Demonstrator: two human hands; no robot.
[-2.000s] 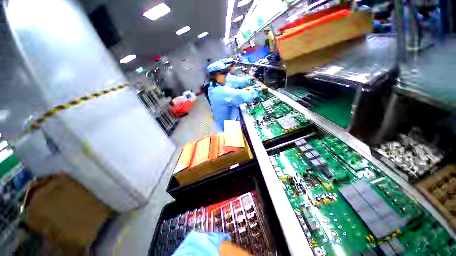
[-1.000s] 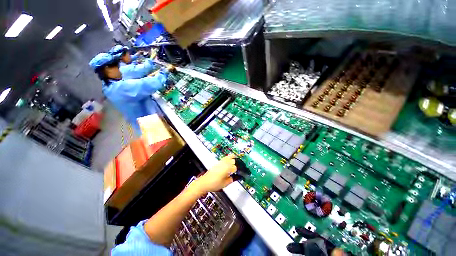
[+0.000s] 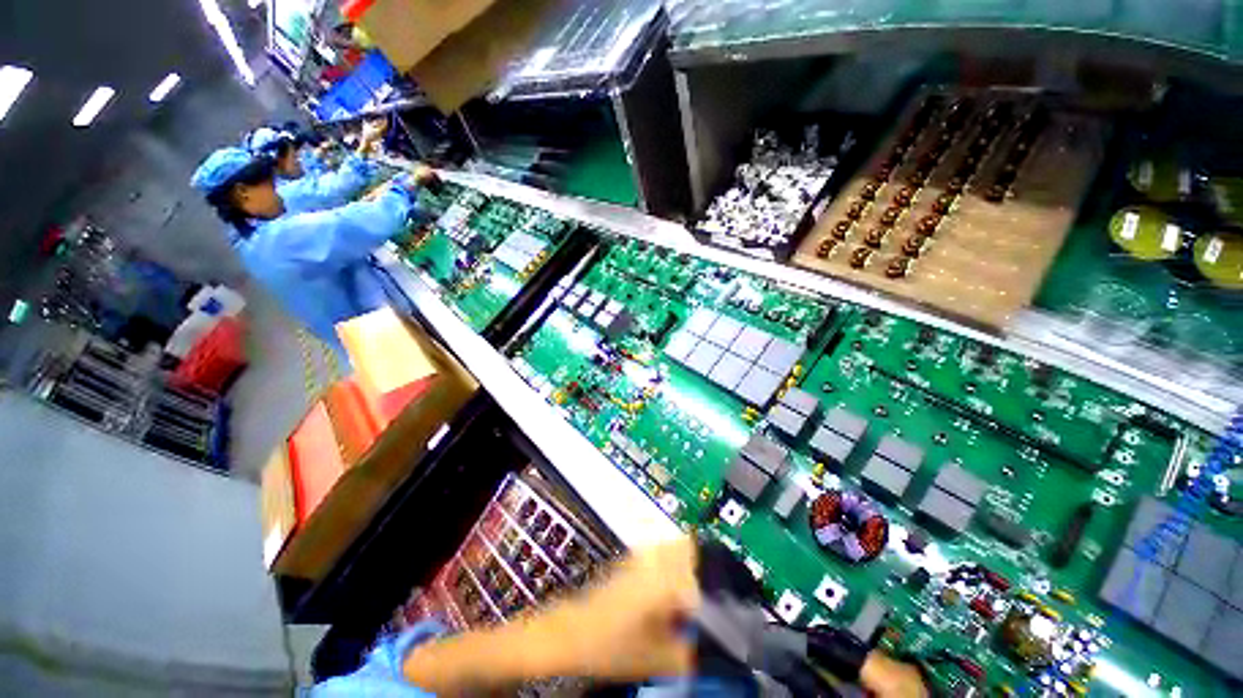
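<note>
The green circuit board (image 3: 709, 450) lies along the line, crowded with grey blocks and a red-copper toroidal coil (image 3: 848, 526). My left hand (image 3: 661, 607) is blurred over the board's near edge. Dark shapes at its fingertips may be finger covers or a black part. My right hand (image 3: 889, 674) is cut off by the bottom edge, just right of the left, with black at its fingers. The two hands are close together. Whether either holds a part is unclear. A clear blister tray (image 3: 525, 545) with dark and copper-coloured parts is left of the line.
A carton with red dividers (image 3: 357, 426) stands at the left. Beyond the line are a tray of silvery parts (image 3: 766, 194), a cardboard sheet of coils (image 3: 1022, 259) and yellow-topped round parts (image 3: 1145, 232). A person in blue (image 3: 303, 246) works farther up the line.
My left hand has moved right and down, closer to my right hand. The camera view has shifted slightly, moving the board and shelves left in the picture.
</note>
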